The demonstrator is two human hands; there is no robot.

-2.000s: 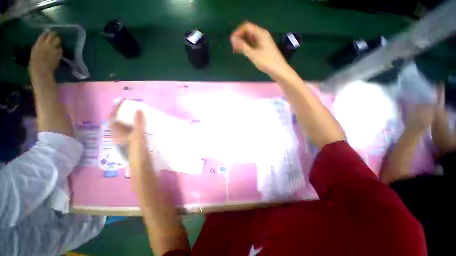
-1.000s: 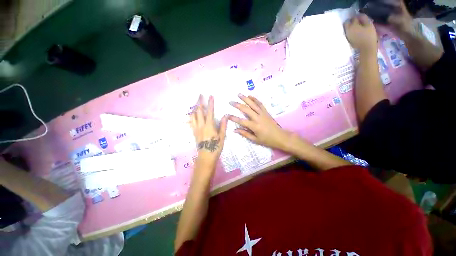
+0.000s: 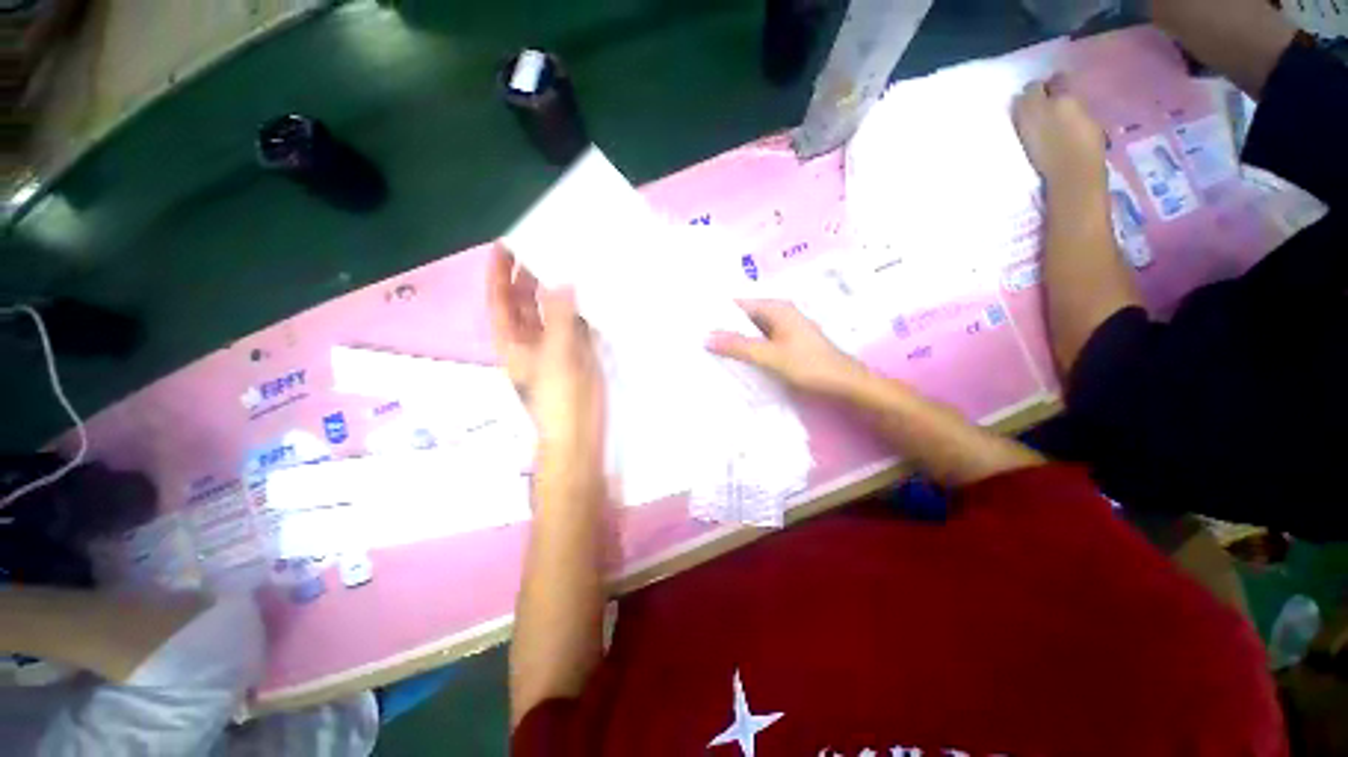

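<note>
A white label sheet (image 3: 599, 222), overexposed, is held up and tilted over the bench. My left hand (image 3: 547, 340) grips its left edge, with the thumb on the face. My right hand (image 3: 791, 348) is at the right side of the sheet and the stack; glare hides whether its fingers grip paper. The stack of label sheets (image 3: 747, 481) lies below, with faint printed rows at its lower end.
Spare white strips (image 3: 399, 496) lie on the pink bench at left. Black cylinders, one with a white sticker (image 3: 544, 111) and one without (image 3: 318, 160), are on the green conveyor. A grey bar (image 3: 862, 67) slants down ahead. Neighbouring workers' arms are on both sides; a white cord (image 3: 62, 399) is far left.
My left hand has lifted a white sheet off the bench and moved slightly left. My right hand has shifted slightly right. The cylinders appear further right in view.
</note>
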